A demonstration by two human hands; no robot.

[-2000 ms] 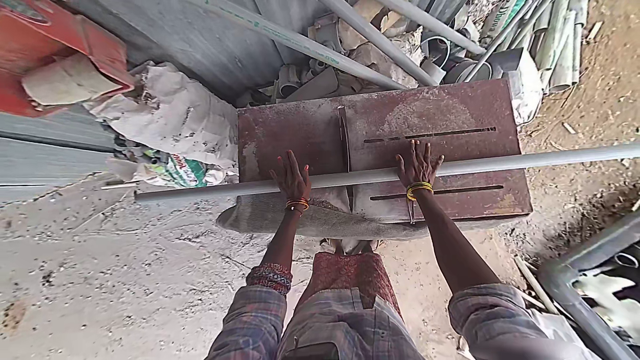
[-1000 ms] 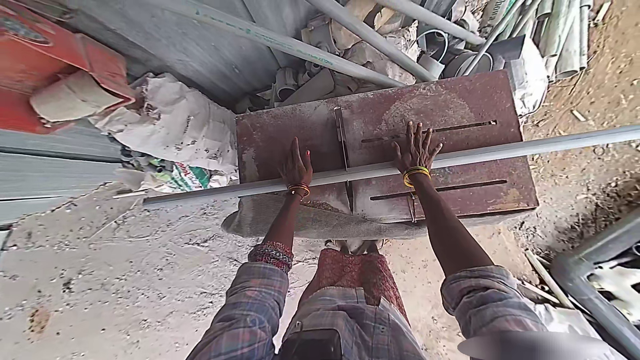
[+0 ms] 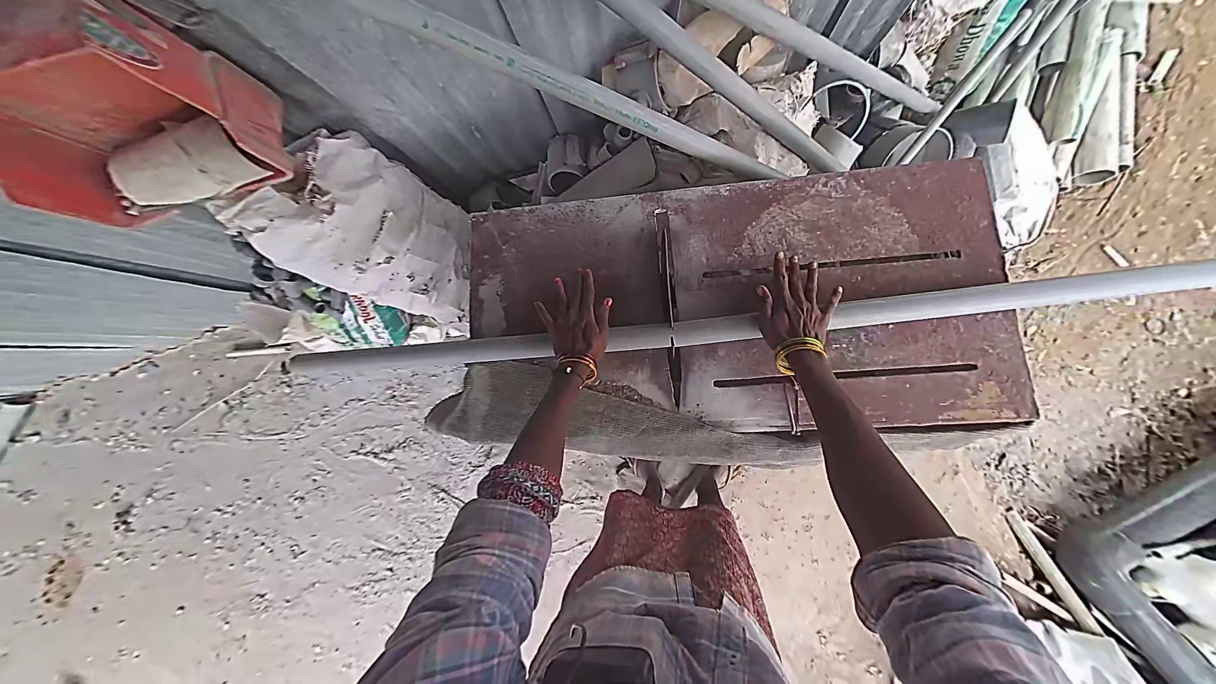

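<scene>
A long grey plastic pipe (image 3: 893, 310) lies across a reddish-brown metal table (image 3: 589, 237), past both its sides. The table has a cross slot with what seems to be a saw blade (image 3: 671, 304) standing in it, right under or against the pipe, and two long slots on the right. My left hand (image 3: 578, 328) rests flat over the pipe, left of the blade, fingers apart. My right hand (image 3: 796, 309) lies over the pipe right of the blade, fingers spread and pointing away from me. Neither hand's fingers curl round the pipe. Whether the pipe is cut at the blade cannot be told.
Grey pipes (image 3: 608, 95) lean behind the table, above pipe offcuts (image 3: 570, 161). A white sack (image 3: 351, 228) and a red container (image 3: 114, 123) stand at the left. A sacking cloth (image 3: 513, 404) hangs at the near edge. More pipes (image 3: 1092, 104) lie at the far right.
Both hands stay over the pipe. The left hand's fingers are more spread than a second ago.
</scene>
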